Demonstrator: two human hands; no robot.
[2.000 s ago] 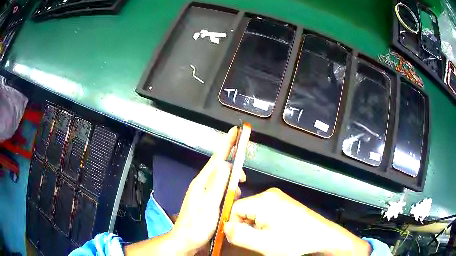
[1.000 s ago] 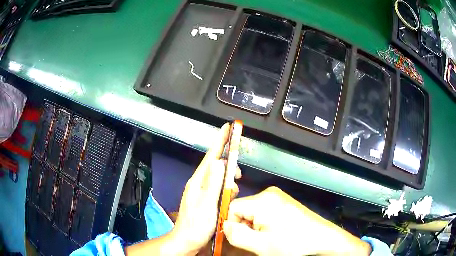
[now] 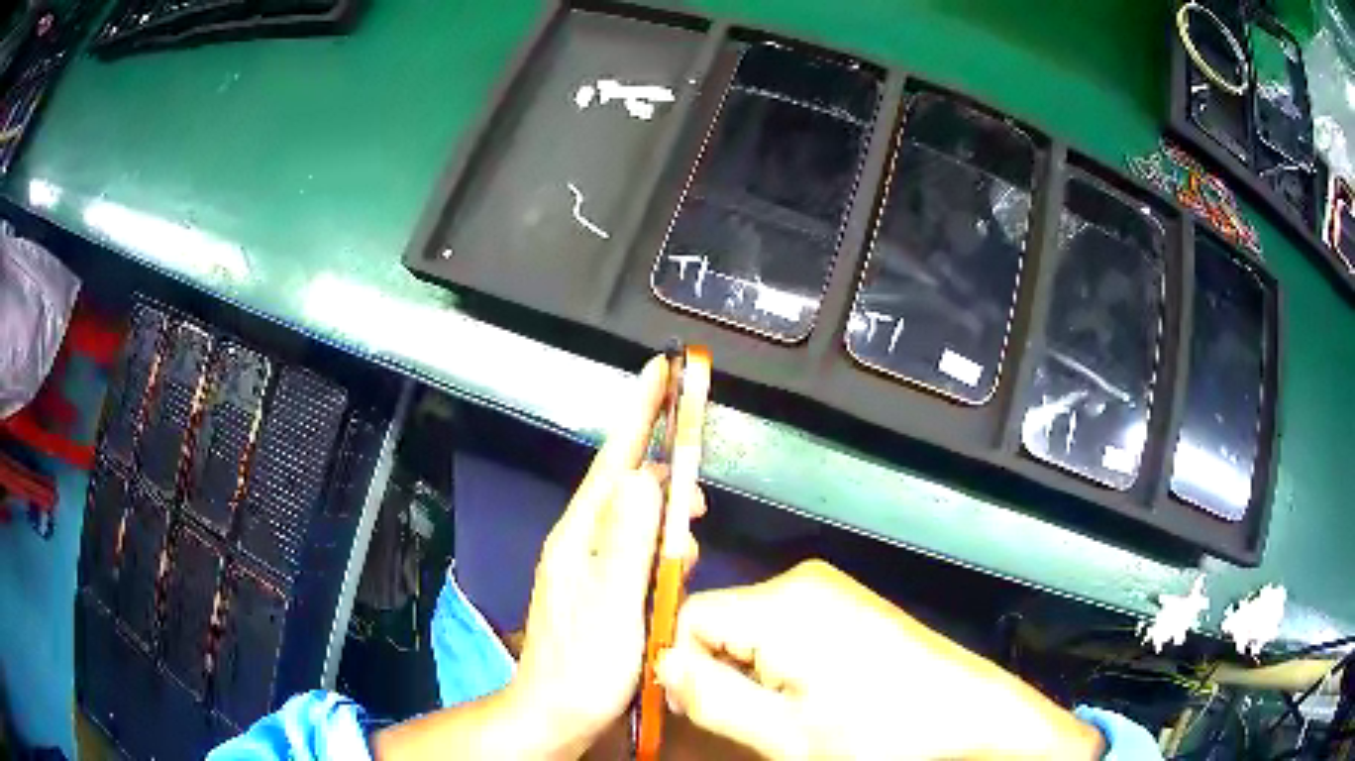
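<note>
A phone [image 3: 673, 558] is seen edge-on, upright between my hands in front of the bench edge, with its orange band facing me. My left hand [image 3: 583, 595] lies flat along its left side, with fingertips curled round to the right side. My right hand [image 3: 788, 654] is bent, its fingers pressed against the lower right part of the orange band. The faces of the phone are hidden. A black foam tray [image 3: 624, 320] lies on the bench, with glossy black screens [image 3: 773, 193] in several slots and white scraps [image 3: 624, 100] in the leftmost slot.
A perforated tray [image 3: 297, 476] with dark housings stands low at the left. The green bench [image 3: 297, 164] has white bits [image 3: 1178, 613] at its right edge. A copper-red pile [image 3: 1211, 193] and another tray [image 3: 1248, 156] are at the rear right.
The phone's top end has shifted a little to the left and is more upright. Both hands keep much the same hold, with the right fingers still at the lower band.
</note>
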